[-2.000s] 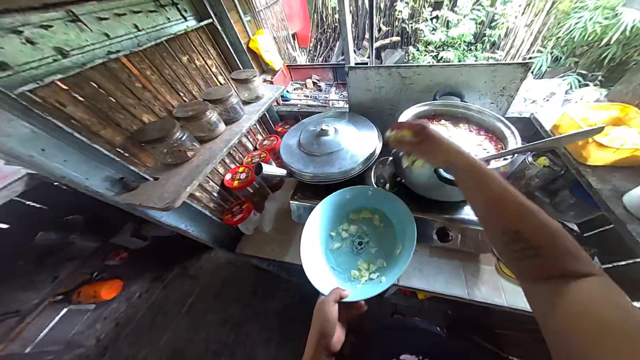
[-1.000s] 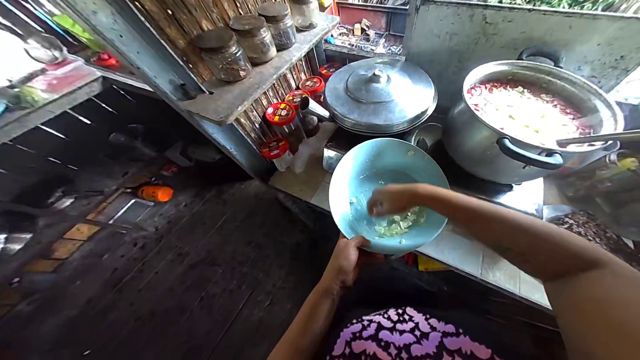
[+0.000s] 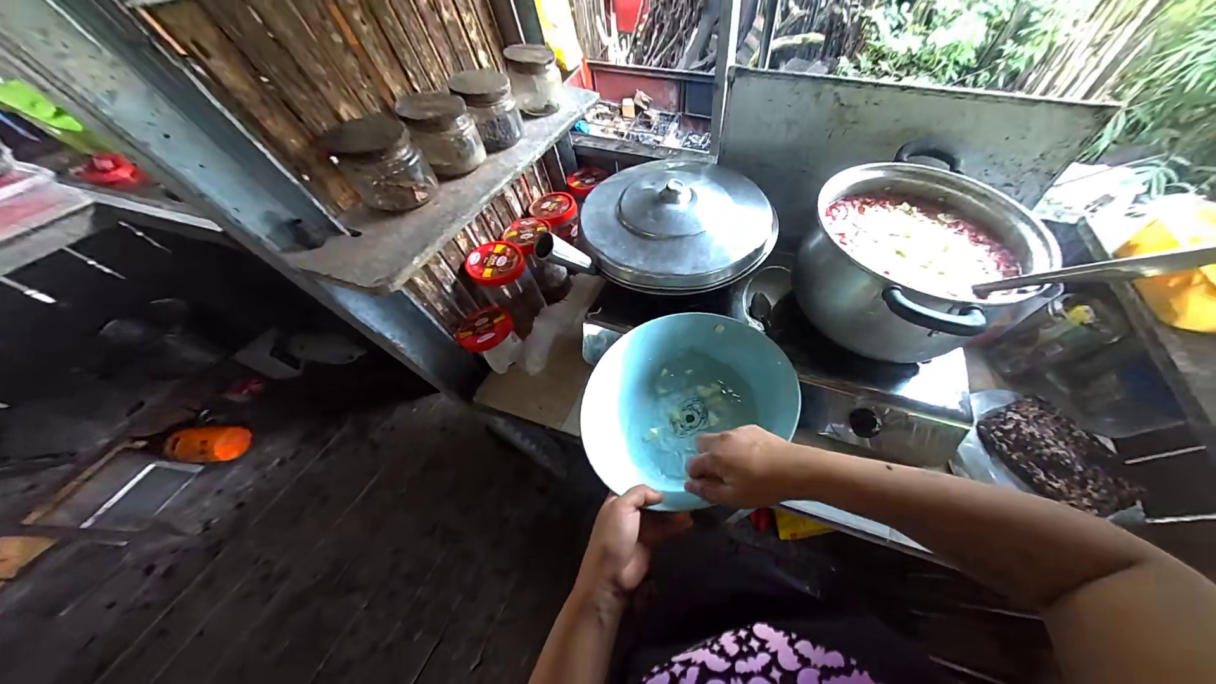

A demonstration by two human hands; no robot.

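A light-blue bowl (image 3: 617, 408) is tilted in front of the stove, its near rim gripped by my left hand (image 3: 622, 541). Pale chopped pieces (image 3: 708, 391) lie wet on its bottom. My right hand (image 3: 741, 465) is inside the bowl at the near right side, fingers curled down; whether it pinches any pieces is hidden. Behind on the right, a large metal pot (image 3: 855, 294) on the stove (image 3: 893, 423) holds red food topped with pale pieces. A long metal utensil (image 3: 1102, 274) rests across its rim. A lidded metal pot (image 3: 674, 223) stands on the left burner.
Glass jars (image 3: 442, 138) line a wooden shelf (image 3: 380, 252) at left. Red-lidded jars (image 3: 496, 266) stand below it beside the stove. A bag of dark dry material (image 3: 1050, 456) lies to the right, near a yellow plastic bag (image 3: 1178, 256). An orange object (image 3: 207, 444) is low at left.
My right hand has gone from over the large pot down into the bowl, now at its near right side. Fewer pale pieces show in the bowl. My left hand still holds its rim.
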